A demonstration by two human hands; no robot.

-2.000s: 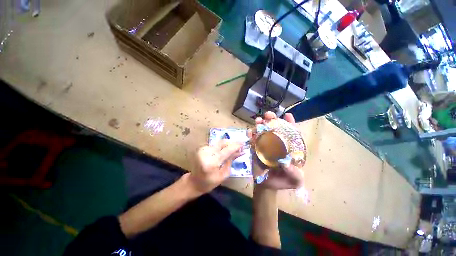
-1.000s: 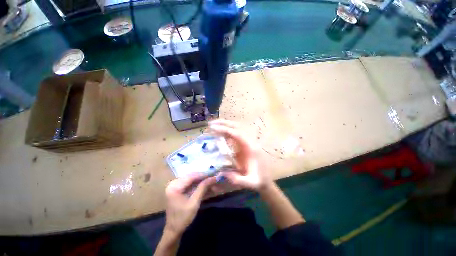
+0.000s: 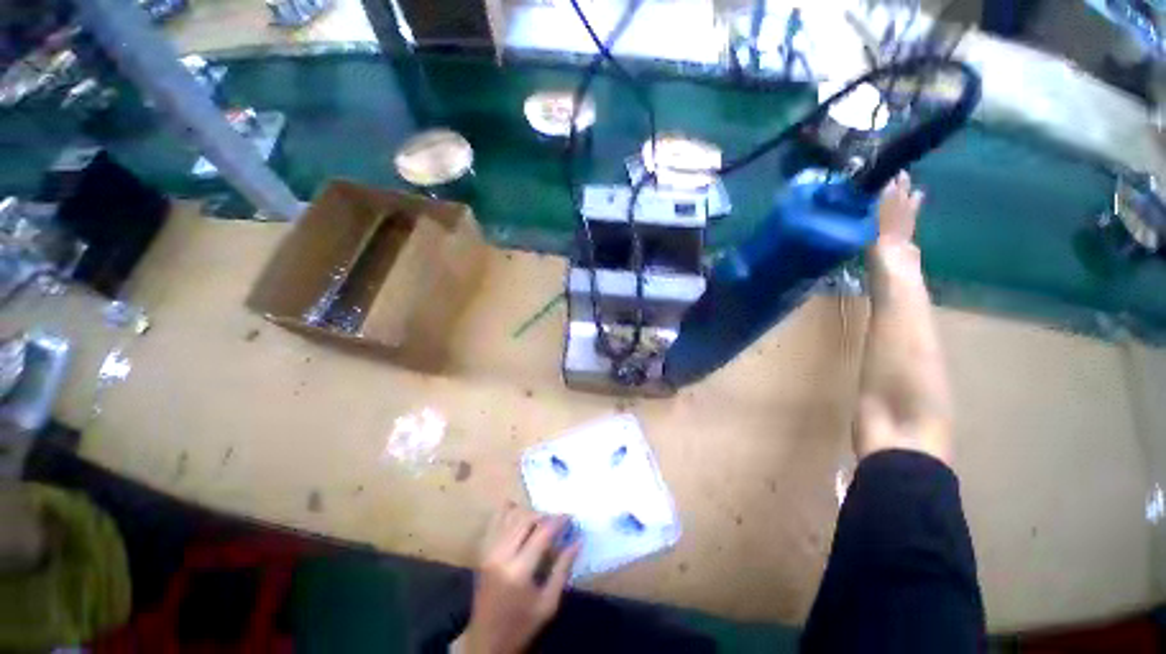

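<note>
A white rounded-square jig plate (image 3: pixel 614 479) with blue posts lies on the tan bench. My left hand (image 3: pixel 518 569) is at its near left corner, fingers curled beside a blue post; whether they grip anything is unclear. My right hand (image 3: pixel 899 211) is stretched far forward over the green belt, behind the blue driver, with fingers extended and nothing visible in them. The blue electric screwdriver (image 3: pixel 780 262) leans with its nose down by the grey screw feeder (image 3: pixel 636 281). No housing shows in either hand.
An open brown carton (image 3: pixel 441 275) stands left of the feeder. A green stick (image 3: pixel 540 314) lies between them. Round parts (image 3: pixel 435 156) sit on the green conveyor belt (image 3: pixel 499 179) behind. Black cables loop over the feeder. Yellow cloth (image 3: pixel 64 562) shows at lower left.
My right hand has left the jig plate and reached forward to the belt. My left hand stays at the plate's near edge. The view has turned, and the driver now leans right.
</note>
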